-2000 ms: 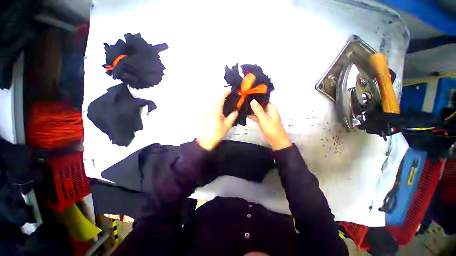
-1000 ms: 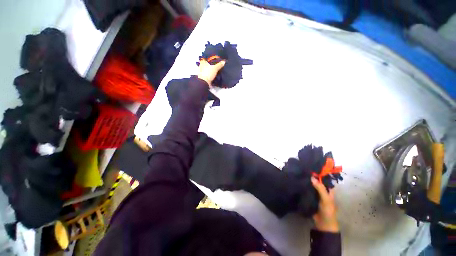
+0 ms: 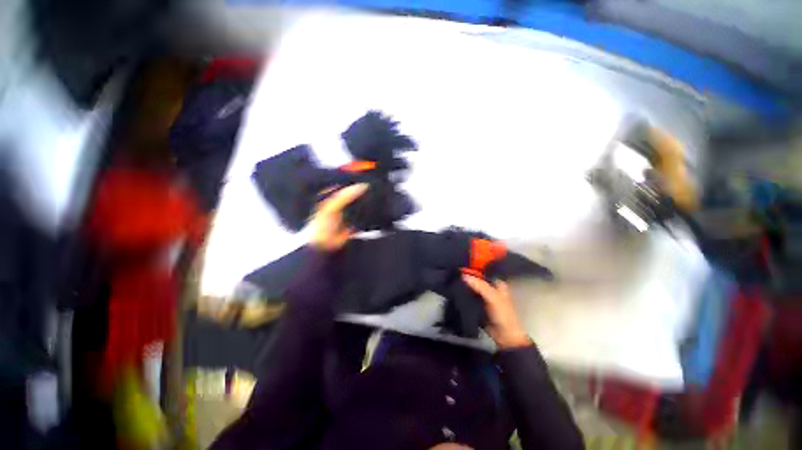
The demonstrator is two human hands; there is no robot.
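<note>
The frame is blurred. My left hand (image 3: 334, 214) holds a black bundle (image 3: 380, 189) with an orange tie (image 3: 358, 165) over the left part of the white table cover (image 3: 492, 114). My right hand (image 3: 497, 309) grips a second black bundle (image 3: 459, 303) with an orange tie (image 3: 484, 254) near the front edge. A loose black piece (image 3: 286, 183) lies left of the first bundle. Long black panels (image 3: 374, 268) lie along the front edge, partly under my left sleeve and the second bundle.
A steam iron (image 3: 635, 180) with a tan handle stands at the right of the table, its lead running right. A blue tray (image 3: 710, 330) and red crate (image 3: 739, 352) are at the lower right. Red crates (image 3: 141, 308) and red material (image 3: 141, 206) are at the left.
The view has swung back to the right. My left hand has brought the left bundle nearer to me. My right hand, with its bundle, is closer to my left hand.
</note>
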